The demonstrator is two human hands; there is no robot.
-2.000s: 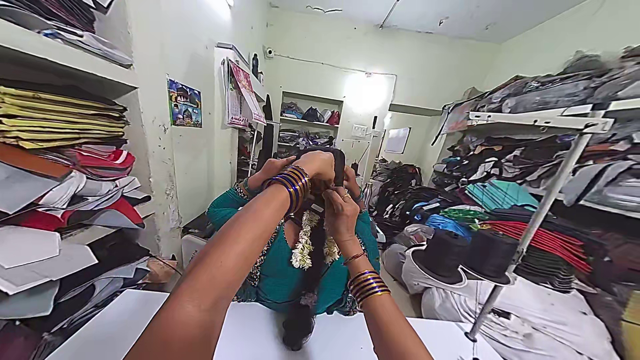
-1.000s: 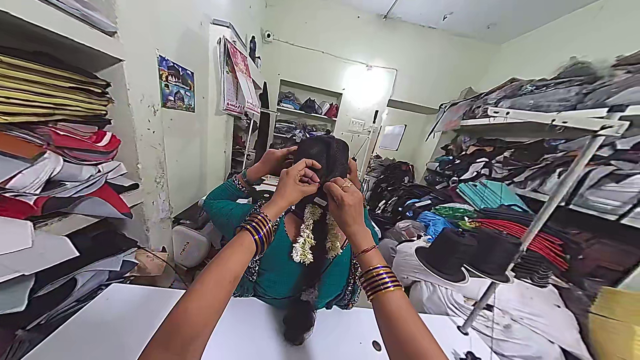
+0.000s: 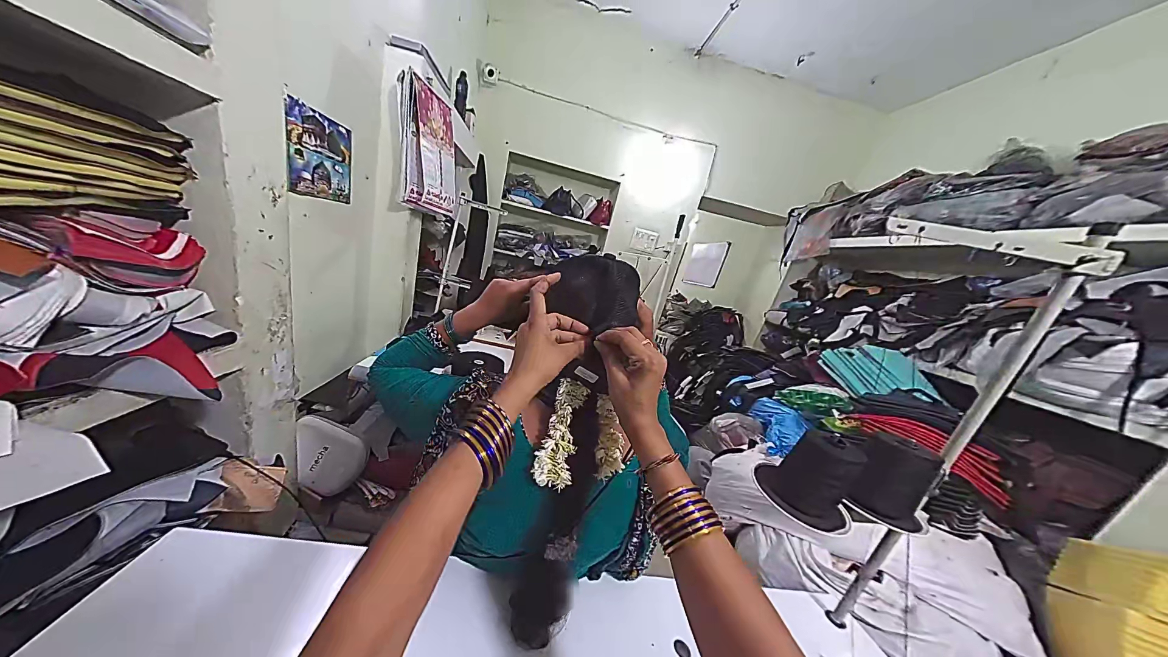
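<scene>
A person in a teal top (image 3: 506,511) sits with their back to me, long dark hair (image 3: 598,287) hanging down over the white table. My left hand (image 3: 545,342) is at the back of the head, thumb and fingertips pinched at the hair. Close beside it, my right hand (image 3: 632,365) pinches at the same spot; whether a small pin is between the fingers cannot be told. Below, a white flower garland (image 3: 558,438) hangs in two strands by the hair, near a small pale clip (image 3: 586,373). The person's own hand (image 3: 500,301) touches the left side of their head.
The white tabletop (image 3: 228,584) lies in front of me. At the right, a metal pole (image 3: 985,411) rises beside black thread cones (image 3: 812,479). Fabric fills the right shelves (image 3: 985,233), and stacked cloth pieces (image 3: 82,146) fill the left ones. Yellow material (image 3: 1109,584) is at lower right.
My hands were bunched higher on the head and now pinch lower, at the back of the hair. The person's left-side hand shows more clearly now than two seconds ago.
</scene>
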